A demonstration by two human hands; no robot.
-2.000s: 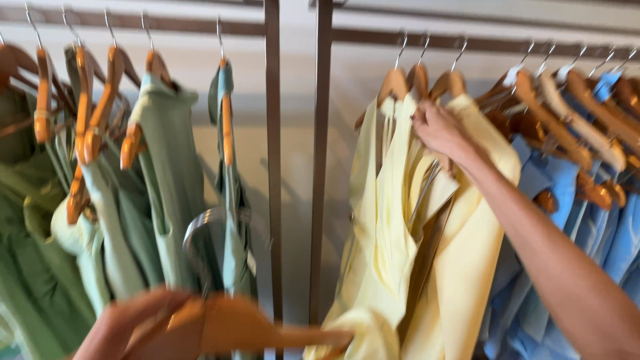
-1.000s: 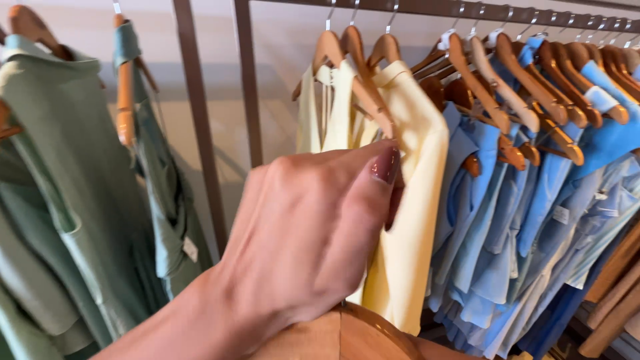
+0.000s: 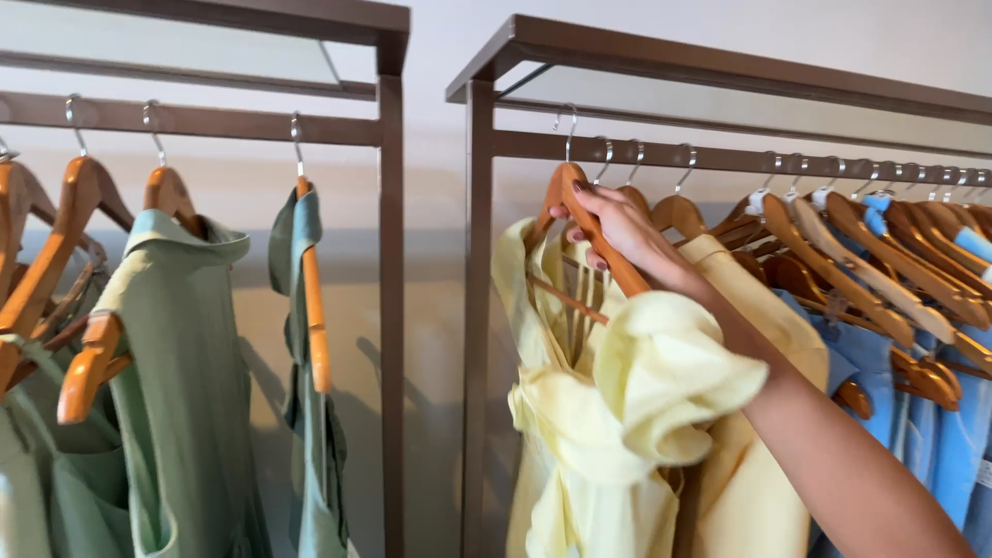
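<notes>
My right hand [image 3: 620,229] grips the upper part of a wooden hanger [image 3: 601,240] near the left end of the right-hand rack. A pale yellow garment with a large ruffle [image 3: 670,372] hangs on this hanger. The metal hook [image 3: 572,132] of the hanger is up at the rack's rail [image 3: 728,159]; whether it rests on the rail I cannot tell. Just right of it, behind my wrist and forearm, hangs another pale yellow garment [image 3: 763,310] on a wooden hanger [image 3: 678,215]. My left hand is out of view.
Blue garments [image 3: 876,364] on closely spaced wooden hangers fill the rail to the right. On the left rack [image 3: 325,128] hang green garments [image 3: 186,333] and a narrow blue-green one [image 3: 306,434]. Dark uprights [image 3: 394,310] bound a gap between the racks, with a wall behind.
The wooden hanger that was low in front of me is now up at the right rack's rail, with the ruffled yellow garment on it. The left hand seen low two seconds ago is gone. The view has shifted.
</notes>
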